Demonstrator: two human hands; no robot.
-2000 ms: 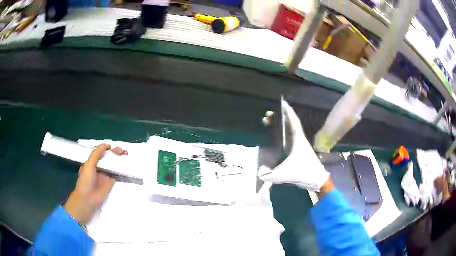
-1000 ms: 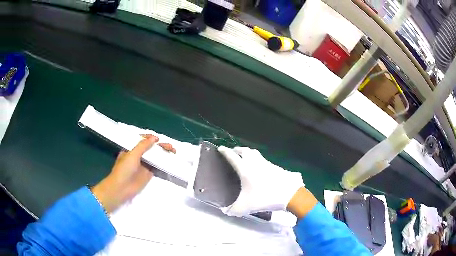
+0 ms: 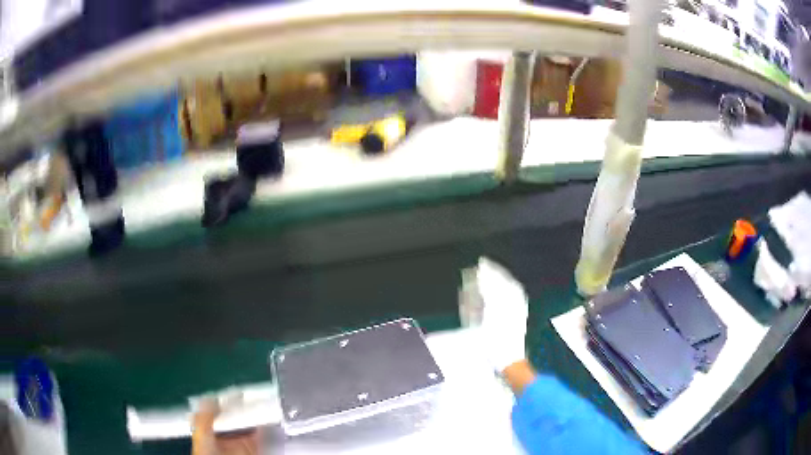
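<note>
The lamp housing lies on the white cloth (image 3: 476, 413) at the bottom centre, its tray (image 3: 356, 427) topped by a dark cover plate (image 3: 356, 371) with small holes along its edges. Its flat white arm (image 3: 160, 424) points left. My left hand (image 3: 222, 435), bare, blurred and cut off by the bottom edge, grips this arm. My right hand (image 3: 498, 311), in a white glove, is raised just right of the housing, apart from it. It is blurred and looks open, with nothing visible in it. The inside of the housing is hidden by the plate.
Dark cover plates (image 3: 636, 342) are stacked on a white sheet (image 3: 667, 427) at the right. A wrapped post (image 3: 610, 213) stands behind them. The black conveyor belt (image 3: 356, 262) crosses behind the work. A blue bin (image 3: 34, 388) is at the lower left, an orange-and-blue holder (image 3: 741, 240) far right.
The cover plate, earlier in my gloved hand, now lies on the housing and covers the boards. My right hand has moved off to the right, away from the plate. The view has turned and lifted.
</note>
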